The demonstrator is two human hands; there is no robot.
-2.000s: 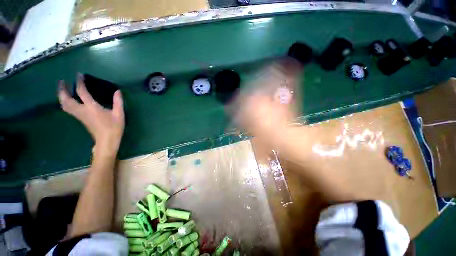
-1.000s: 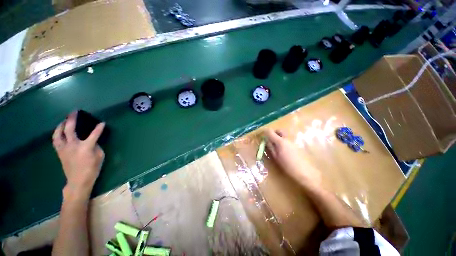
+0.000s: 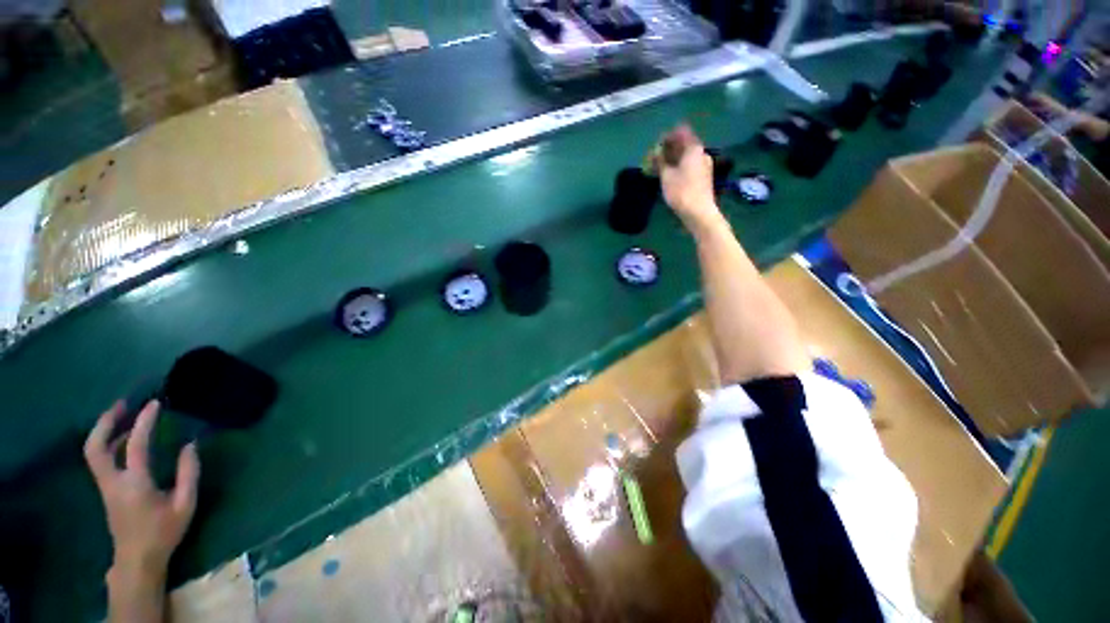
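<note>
My left hand point(image 3: 144, 481) is open with fingers apart, just left of and below a black housing point(image 3: 219, 387) lying on the green conveyor belt point(image 3: 402, 402). My right hand point(image 3: 684, 170) is over the belt beside another black housing point(image 3: 631, 201); its fingers are bent and blurred, and whether it holds anything is unclear. A third housing point(image 3: 523, 278) stands at mid-belt, beside a white-faced disc point(image 3: 465, 292). More discs lie at left point(image 3: 364, 313) and right point(image 3: 638, 267). A green battery cell point(image 3: 637, 508) lies on the cardboard.
An open brown carton point(image 3: 974, 280) stands at right. A blue bundle point(image 3: 844, 380) is partly hidden by my right sleeve. Beyond the belt's pale rail are a clear tray point(image 3: 609, 37) with black parts and a small silvery cluster point(image 3: 396, 127). More housings stand farther up the belt.
My left hand has let go of the black housing and opened beside it. My right hand has moved from the cardboard out over the belt, and the view has shifted.
</note>
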